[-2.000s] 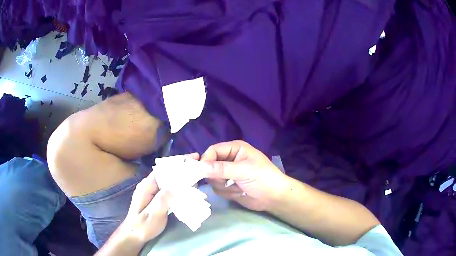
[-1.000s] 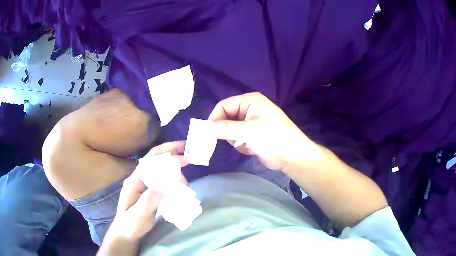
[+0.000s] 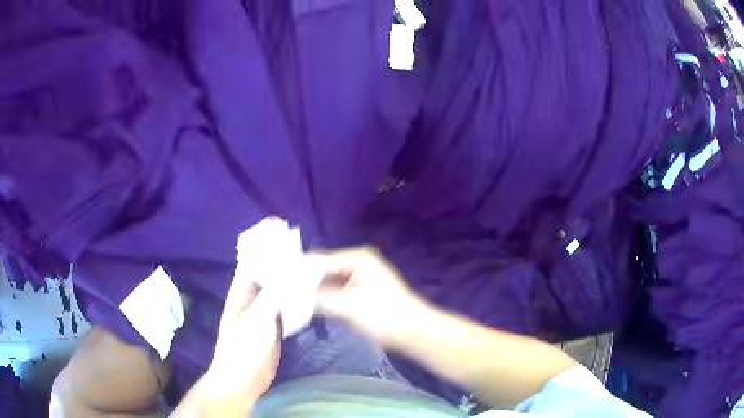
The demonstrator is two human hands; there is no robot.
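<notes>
A stack of white paper tickets [image 3: 267, 249] is held in my left hand [image 3: 249, 339], at the lower middle of the view. My right hand [image 3: 363, 294] is blurred and touches the right side of the stack, with white paper at its fingertips. I cannot tell whether that paper is a single ticket or part of the stack. A larger white ticket [image 3: 155, 310] lies on the purple cloth [image 3: 245, 106] by my knee at lower left. The cloth covers my lap and spreads ahead.
A small white cluster [image 3: 401, 45] lies on the purple heap at top centre. A tiny white label [image 3: 573, 246] is on the cloth at right. White strips [image 3: 703, 155] lie at far right. A tan ribbed piece [image 3: 591, 353] is low at right. Scrap-strewn floor [image 3: 33, 314] shows at left.
The view has swung to the right. My right hand, apart from the stack with one ticket a second ago, is now against the stack. The large ticket and knee appear lower left.
</notes>
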